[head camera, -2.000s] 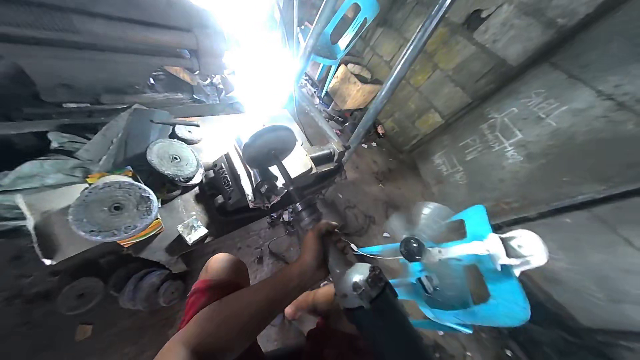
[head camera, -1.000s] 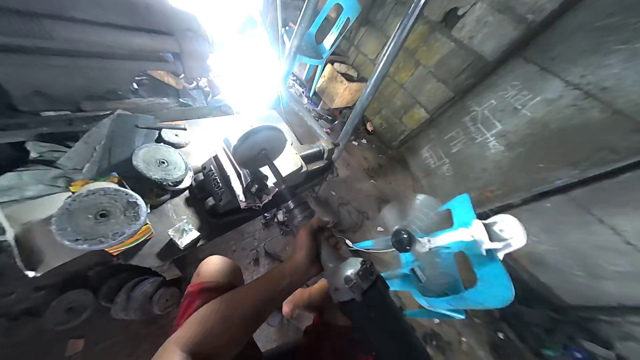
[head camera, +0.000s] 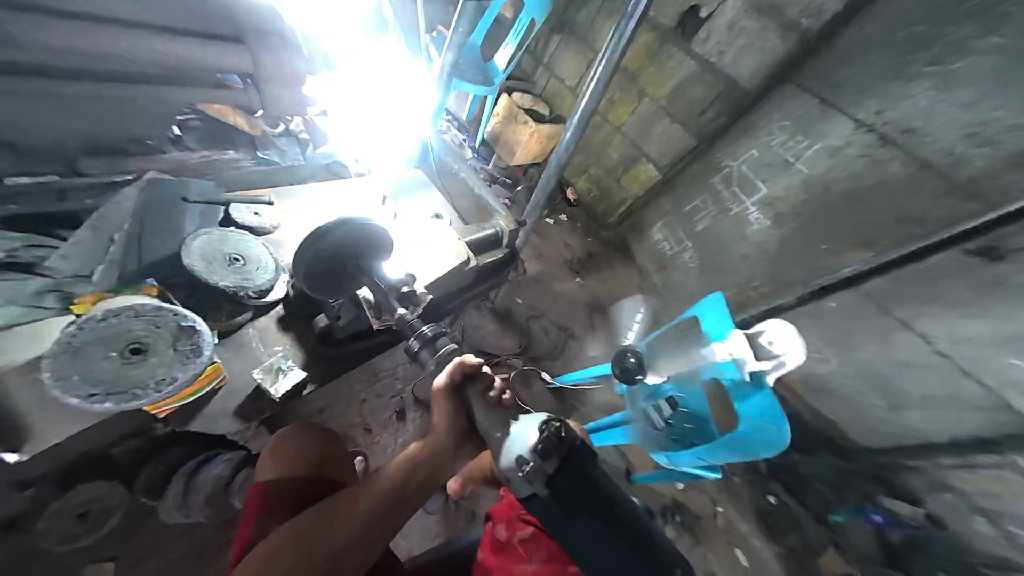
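Observation:
A dark round disc (head camera: 340,256) sits at the far end of a shaft with a black ribbed collar (head camera: 428,340), above the workbench. Bare and coming from the lower left, my left hand (head camera: 464,400) is wrapped around the near part of this tool, just below the collar. From the lower right reaches a black sleeve, ending in a worn grey-white covering that looks like my gloved right hand (head camera: 524,448). It lies against the tool's near end, close to my left hand; its fingers cannot be made out. A small silvery block (head camera: 278,374) rests on the bench's near side.
Round abrasive wheels (head camera: 128,352) (head camera: 232,260) lie on the bench at left, with more on the floor below. A spinning fan (head camera: 628,366) stands by a blue plastic chair (head camera: 756,436) at right. Thin wires, a metal pole (head camera: 584,112) and a cardboard box (head camera: 520,132) are beyond.
The disc has moved left over the bench, nearer to the abrasive wheels. My left hand stays around the tool. The view has shifted slightly.

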